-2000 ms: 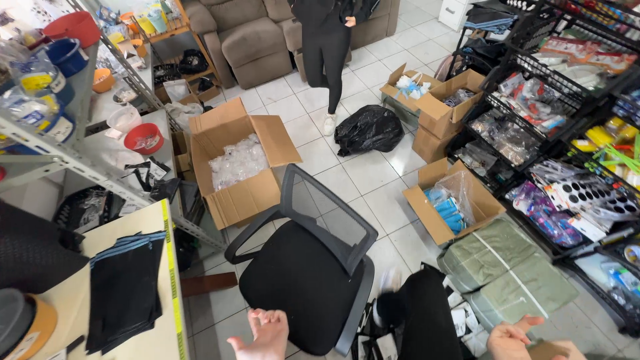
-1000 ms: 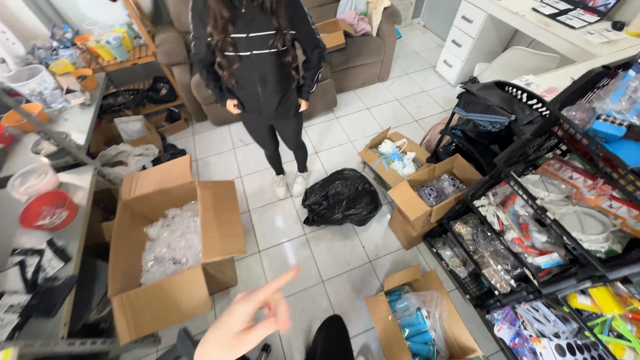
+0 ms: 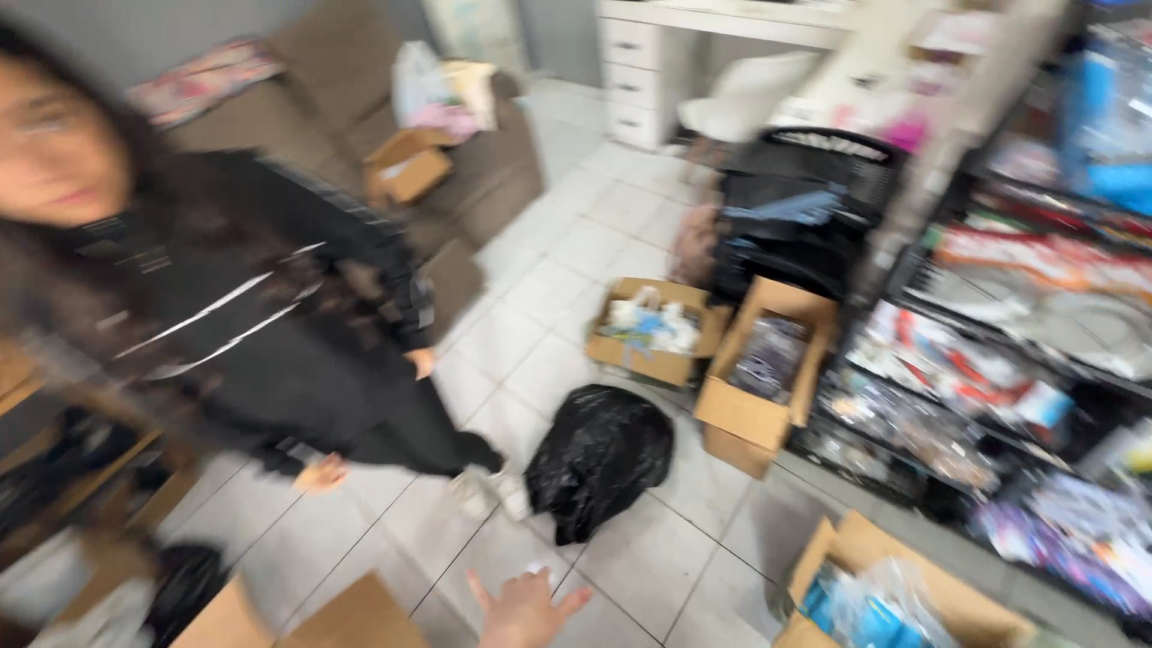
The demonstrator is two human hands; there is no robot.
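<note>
My left hand shows at the bottom edge, a little left of the middle, blurred, with its fingers spread and nothing in it. Above it on the tiled floor lies a full black plastic bag, apart from the hand. An open cardboard box with its flaps up stands to the left of the hand. Another open box, holding blue items in clear plastic, is at the lower right. My right hand is out of view.
A person in black stands at the left, near the bag. Two more open cartons stand beside black racks of packaged goods. Behind are a brown sofa and a white drawer desk.
The view has swung right, and the person appears much closer. My right hand, seen two seconds ago, is out of view. My left hand's pointing finger has given way to spread fingers.
</note>
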